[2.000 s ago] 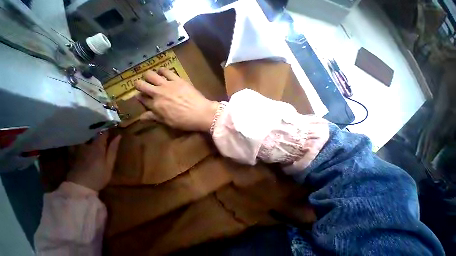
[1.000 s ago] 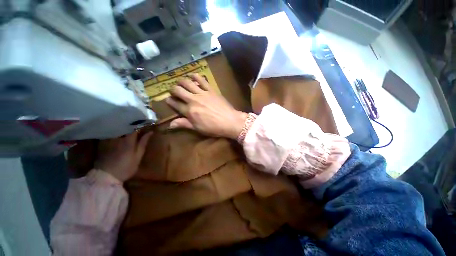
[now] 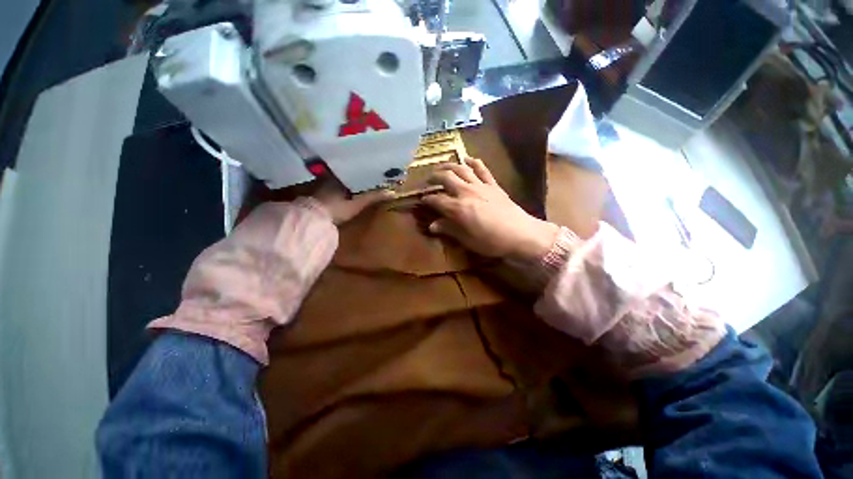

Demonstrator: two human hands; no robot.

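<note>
The brown garment panel (image 3: 402, 318) lies over the table edge and lap, with seams and folds. The yellow clamp (image 3: 440, 150) with dark markings shows beside the machine head. My right hand (image 3: 482, 210) lies palm down at the clamp's lower right edge, fingers spread on the clamp and cloth. My left hand (image 3: 351, 204) lies on the cloth below the machine head (image 3: 346, 103), which partly hides it. Whether its fingers grip the cloth cannot be seen. A brown corner with a white underside (image 3: 572, 131) is folded up right of the clamp.
A pale box with a dark screen (image 3: 706, 56) stands at the right rear. A flat dark rectangle (image 3: 728, 217) and thin tools (image 3: 678, 224) lie on the white table at right. A dark flat panel (image 3: 159, 253) is at left, beside a pale surface (image 3: 65, 243).
The view has swung left, so the machine head's front and more of my left sleeve show. My right hand stays near the clamp; my left hand stays by the head.
</note>
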